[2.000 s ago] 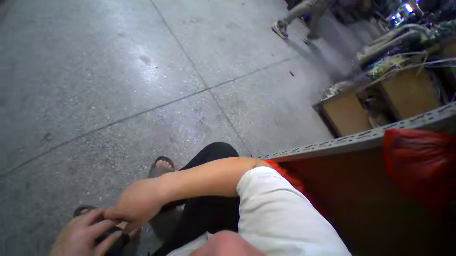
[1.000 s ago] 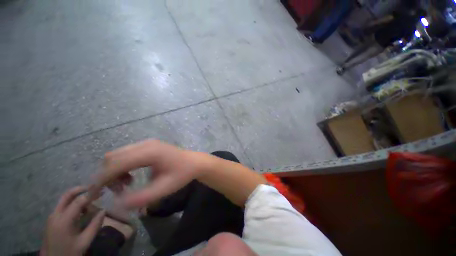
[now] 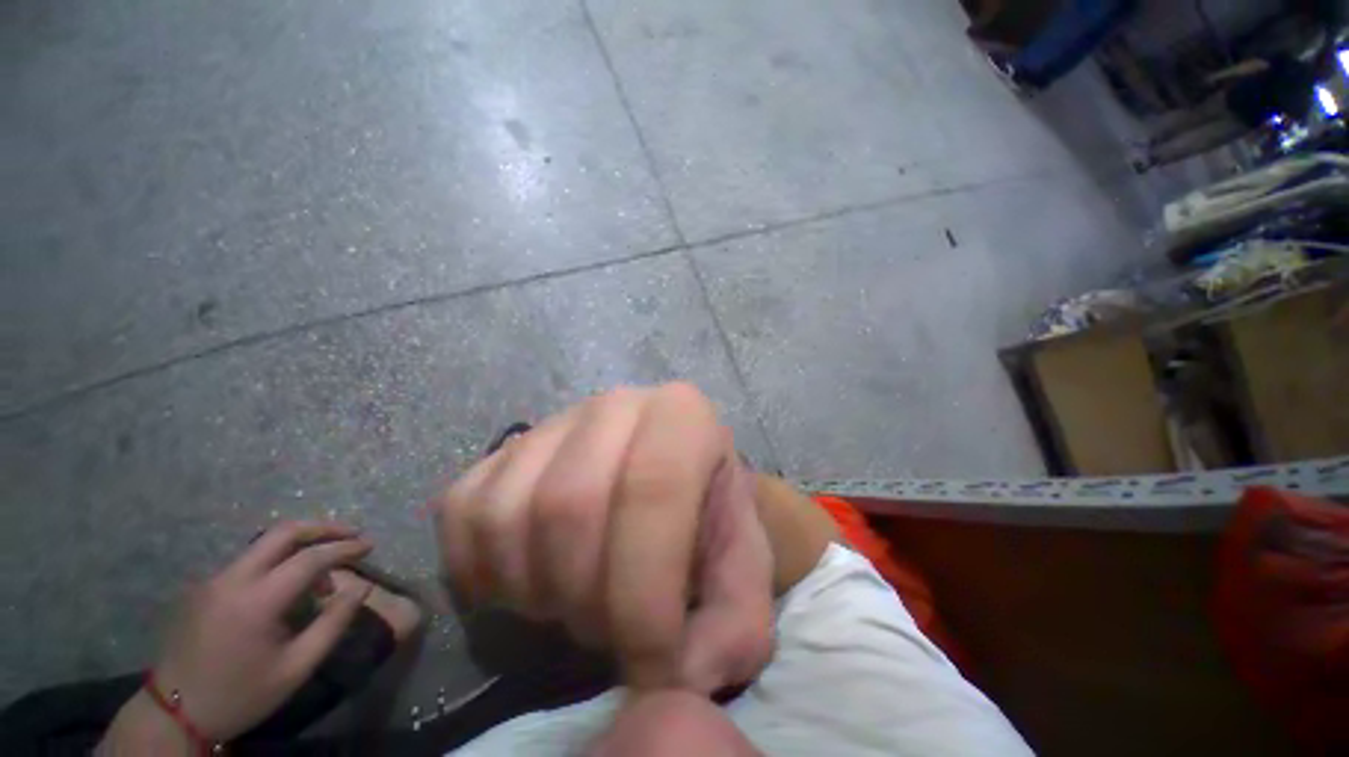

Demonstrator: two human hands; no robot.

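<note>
My right hand is raised close to the camera at the lower middle, near my face, which shows at the bottom edge. Its fingers are curled in. I see nothing in it, but the inside of the fist is hidden. My left hand, with a red string bracelet on the wrist, is low at the left over my leg and foot. Its fingers are loosely bent and apart, and no object shows in it.
Grey jointed floor lies ahead. A dark red desk with a grey edge is at my right, with a red plastic bag on it. Goods in wooden compartments stand beyond. Dark blurred items are at the upper right.
My right hand has moved away from my left hand, up and to the right towards my face, and its fingers have curled. My left hand stays low, with its wrist now showing.
</note>
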